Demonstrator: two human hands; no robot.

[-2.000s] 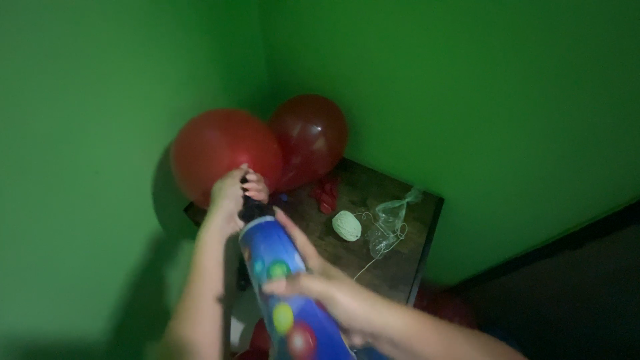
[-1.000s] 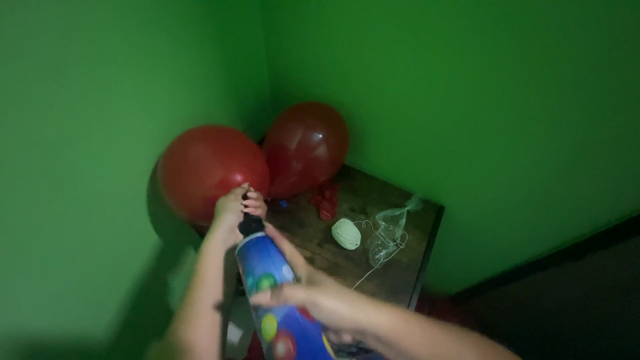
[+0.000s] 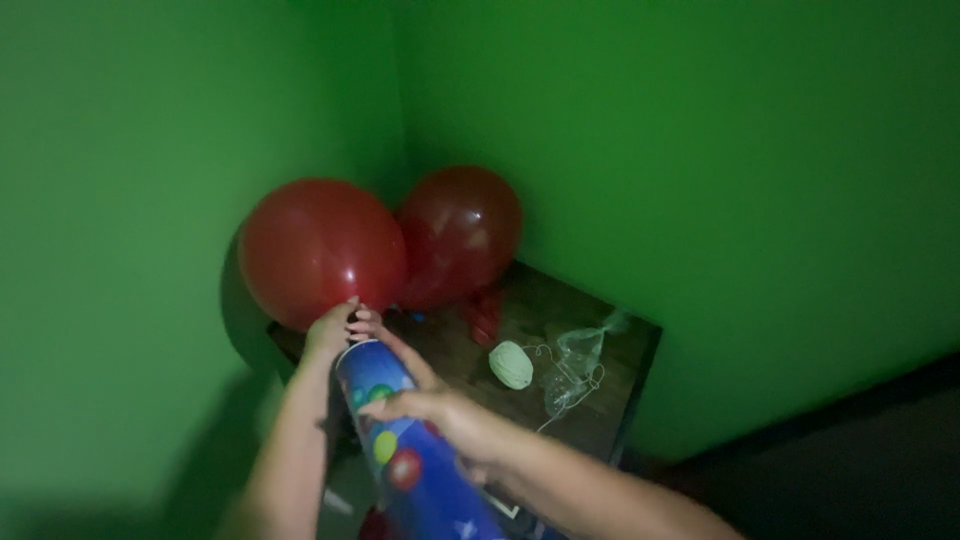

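Note:
A blue balloon hand pump with printed coloured balloons points away from me, up and to the left. My right hand is wrapped around its barrel. At the pump's far end, my left hand pinches the neck of an inflated red balloon; the fingers hide the neck and the nozzle. Touching it on the right is a second inflated red balloon, darker in the shade. Deflated red balloons lie on the dark wooden table just below that one.
On the table's right half lie a ball of pale string and a crumpled clear plastic bag with loose string across it. Green walls meet behind the table. A small blue thing lies near the balloons.
The pump's barrel has moved up toward my left hand, covering the black part that showed at its top earlier. My right hand has come closer to my left. The held balloon stays beside the other one.

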